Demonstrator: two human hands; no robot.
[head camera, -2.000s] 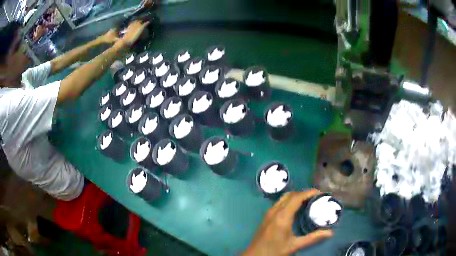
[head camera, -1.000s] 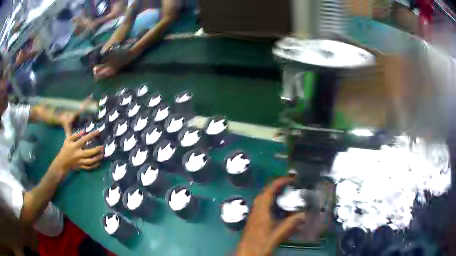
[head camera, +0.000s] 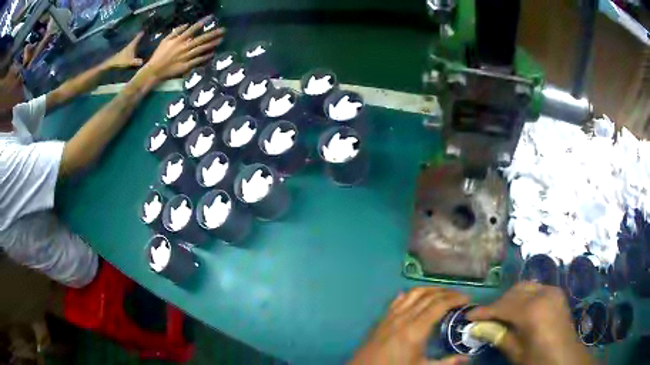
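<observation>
My left hand (head camera: 413, 324) is shut around a dark fan housing (head camera: 453, 329) at the bottom of the view, in front of the press base plate. My right hand (head camera: 534, 321) is over the housing's mouth from the right, with a yellowish covering on a finger. Its fingertips are on a white impeller (head camera: 467, 338) in the mouth, partly hidden by the fingers. How deep the impeller sits cannot be told.
The green press has a worn square base plate (head camera: 460, 239). A white impeller pile (head camera: 570, 189) lies right of it, with empty dark housings (head camera: 539, 271) below. Several assemblies (head camera: 214, 170) stand at left. A coworker's arm (head camera: 107, 125) reaches over the back; a red stool (head camera: 125, 314) is lower left.
The housing is now below the press plate, and my right hand has come onto it. The view has shifted. The coworker's hands are at the back of the rows, which hold fewer assemblies.
</observation>
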